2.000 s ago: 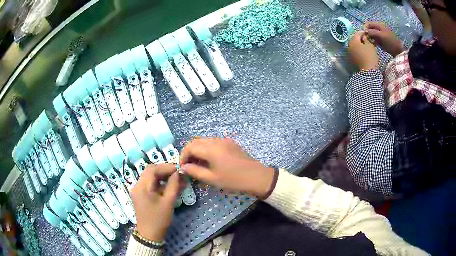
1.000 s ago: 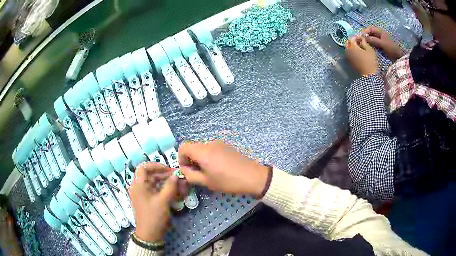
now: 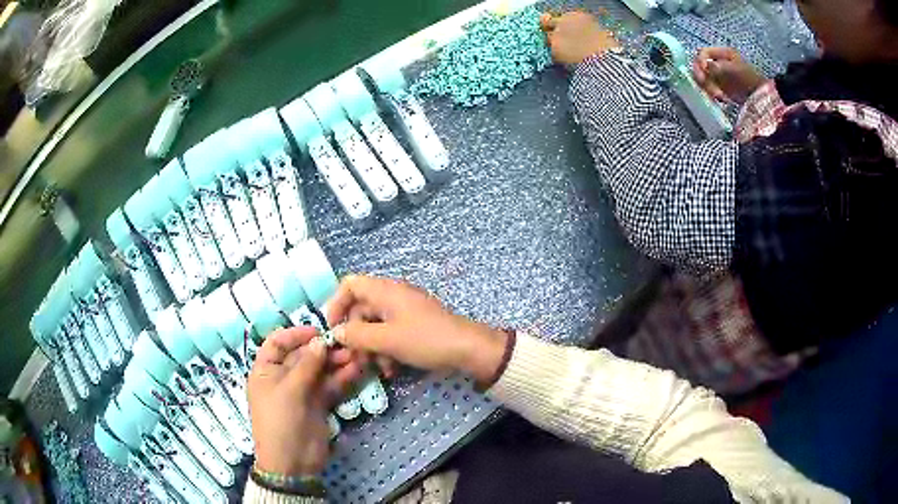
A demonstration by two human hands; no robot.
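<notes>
A tiny pale part [image 3: 326, 337] is pinched between the fingertips of both my hands, above the near row of fans. It is too small to make out. My left hand [image 3: 289, 404] holds it from the left, and my right hand [image 3: 409, 330] holds it from the right, fingertips touching. Pale teal and white fan bodies [image 3: 231, 315] stand in a close row under and left of my hands. My hands hide parts of the nearest ones. A grey sheet with rows of dots [image 3: 418, 443] lies at the table edge below my hands.
More fan rows stand behind [image 3: 258, 202], at far left [image 3: 84, 325] and at the centre back [image 3: 345, 148]. A teal heap of small parts [image 3: 487, 59] lies at the far side. A green belt [image 3: 256, 49] carries single fans. A co-worker's checked sleeve [image 3: 655, 162] reaches over the mat at right.
My hands have shifted slightly left, still pinching a tiny part. The co-worker's arm has stretched out to the teal heap. The fans on the belt have moved right.
</notes>
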